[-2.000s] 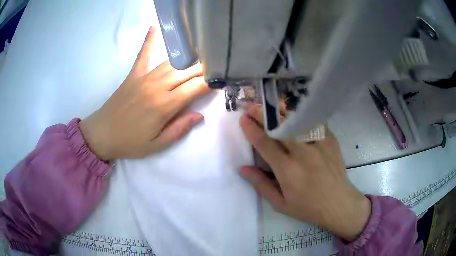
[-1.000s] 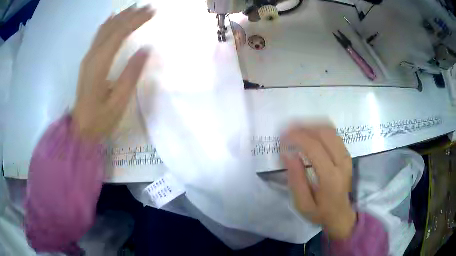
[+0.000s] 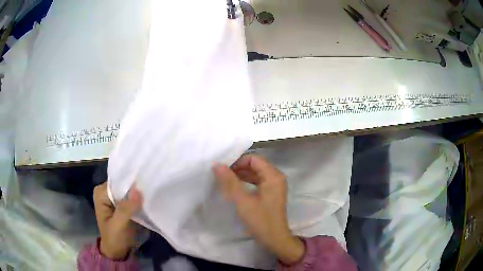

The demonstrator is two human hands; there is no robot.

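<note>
A white fabric panel (image 3: 185,106) runs from the presser foot (image 3: 231,9) at the top edge of the view down over the front table edge. My left hand (image 3: 119,216) grips the fabric's lower left edge, thumb on top and fingers behind. My right hand (image 3: 259,204) is at the fabric's right edge, below the table edge, slightly blurred. Its thumb and index finger are near the cloth, but I cannot tell whether they pinch it. No label shows on the fabric.
Pink-handled thread snips (image 3: 369,29) and a thin pale tool (image 3: 385,25) lie on the machine bed at the upper right. A printed ruler (image 3: 339,106) runs along the front of the table. White fabric heaps (image 3: 418,180) hang at the lower right, with more at the lower left.
Both hands have moved down below the table edge, and my left hand has taken hold of the fabric. The view has tilted down. The label seen earlier is no longer visible.
</note>
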